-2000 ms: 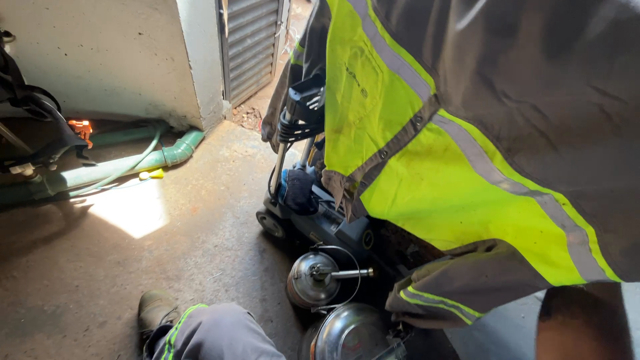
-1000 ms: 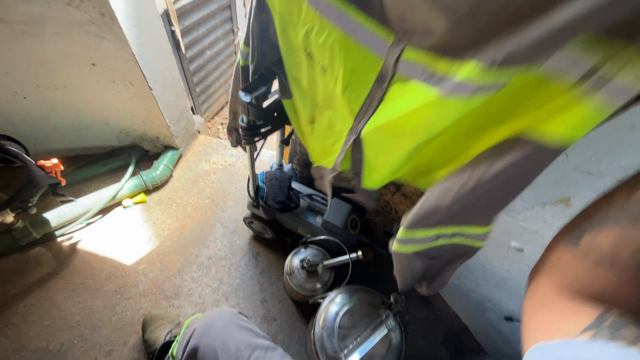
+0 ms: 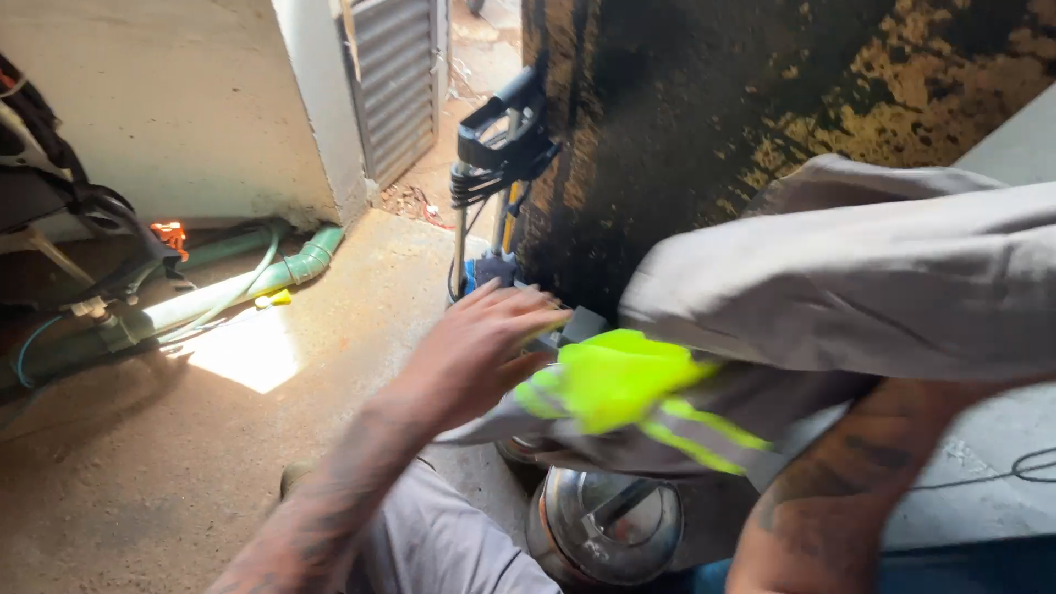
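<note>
A grey work garment with yellow-green high-visibility panels and reflective strips (image 3: pixel 825 280) lies bunched across the right half of the head view. My left hand (image 3: pixel 499 346) is at the garment's left side, its palm down and its blurred fingers apart. It looks empty; whether it touches the cloth I cannot tell. My right forearm rises from the lower right and passes behind the grey fabric, which hides the right hand. Below the cloth is a round metal canister (image 3: pixel 606 528) with a handle on top.
Beyond my left hand stands a wheeled machine with an upright handle and coiled cable (image 3: pixel 503 140), beside a dark, stained panel (image 3: pixel 676 124). Green pipes (image 3: pixel 247 289) run along the wall at left. A corrugated metal door (image 3: pixel 400 91) is behind. My leg (image 3: pixel 454 528) is at bottom centre.
The garment, spread wide across the upper right before, is now bunched lower, uncovering the dark panel. My left hand has come into view. The smaller metal canister is now mostly covered by the cloth.
</note>
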